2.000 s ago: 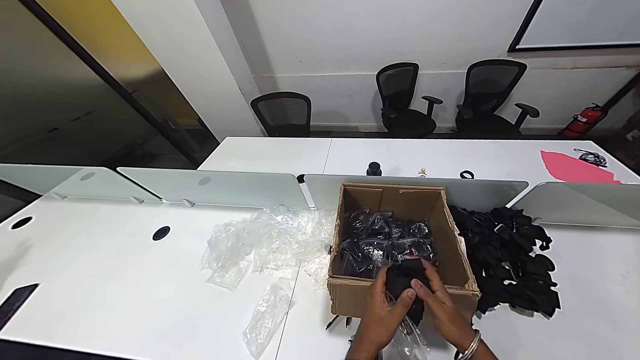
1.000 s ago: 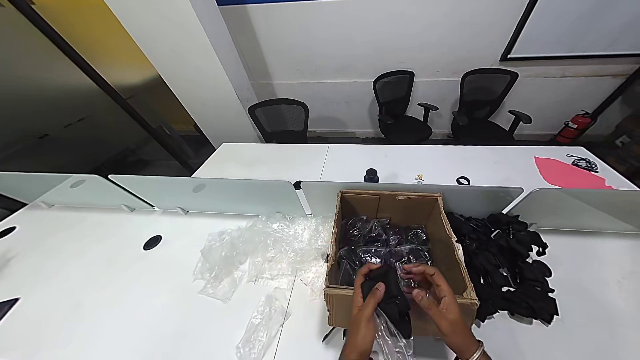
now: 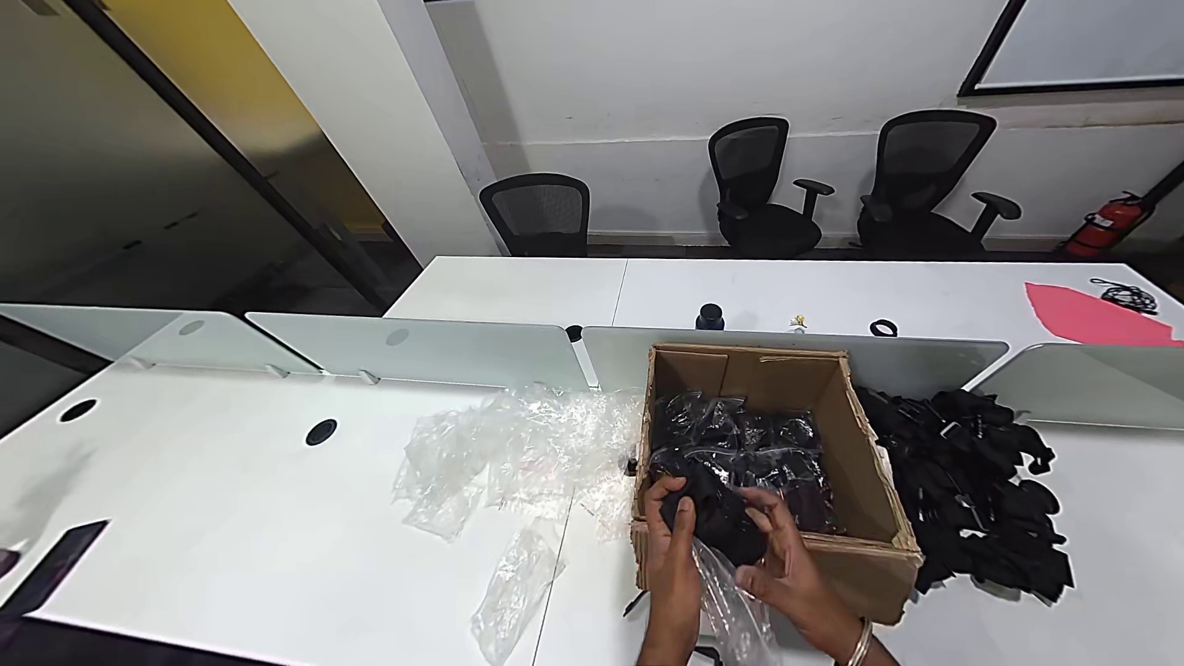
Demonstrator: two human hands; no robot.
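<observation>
My left hand is closed on a bundled black fabric item above the near edge of an open cardboard box. My right hand touches the item's right side, its fingers curved around it. A clear plastic bag hangs below the item, between my wrists; whether my right fingers pinch it I cannot tell. Inside the box lie several clear bags with dark contents. To the right of the box is a heap of black fabric items with straps.
Crumpled clear plastic bags lie left of the box, with another bag nearer me. Frosted divider panels stand behind. Beyond them, a second table holds a dark bottle, a black ring and a pink sheet.
The black item has been turned and spread between my hands, and my right hand has shifted from its near side to its right side. The heap and loose bags look unchanged.
</observation>
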